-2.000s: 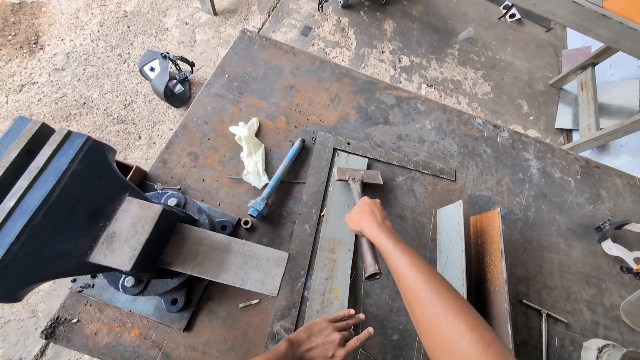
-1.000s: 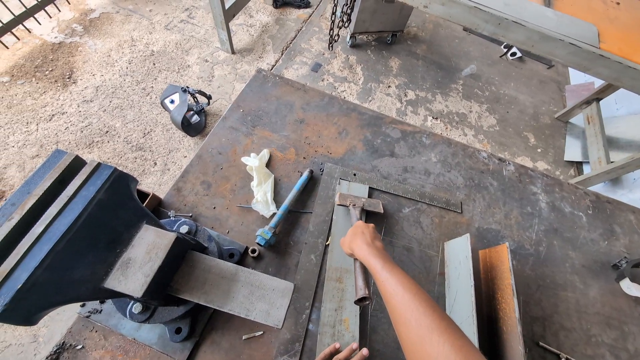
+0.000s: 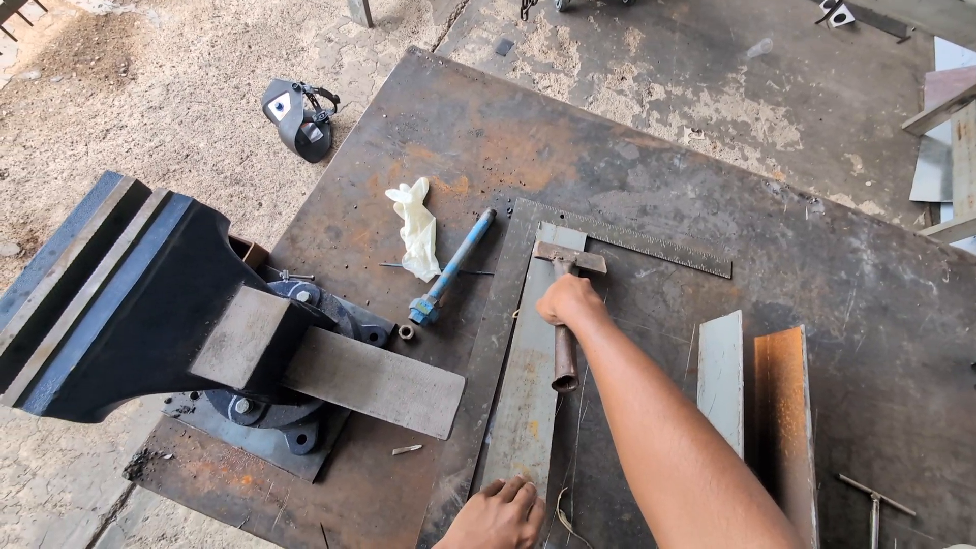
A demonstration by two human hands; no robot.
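My right hand (image 3: 568, 300) grips the handle of a metal hammer (image 3: 570, 258) whose head lies over the upper part of a grey steel bar (image 3: 526, 381). At the bar's near end my left hand (image 3: 499, 515) rests with its fingertips on the metal. A steel framing square (image 3: 648, 242) lies flat, its long arm along the bar's left side and its graduated arm reaching right past the bar's far end. Whether the hammer head touches the bar cannot be told.
A large bench vise (image 3: 137, 305) fills the left. Between it and the square are a blue threaded rod (image 3: 461, 255), a nut (image 3: 406, 332) and a crumpled glove (image 3: 417, 232). Angle-iron pieces (image 3: 720, 374) stand right of my forearm, near a T-handle tool (image 3: 875, 496). A welding helmet (image 3: 301, 122) lies beyond the bench edge.
My left hand, spread near the bar in the oldest frame, now has its fingers together on the bar's near end. My right hand keeps its hold on the hammer. The view has shifted.
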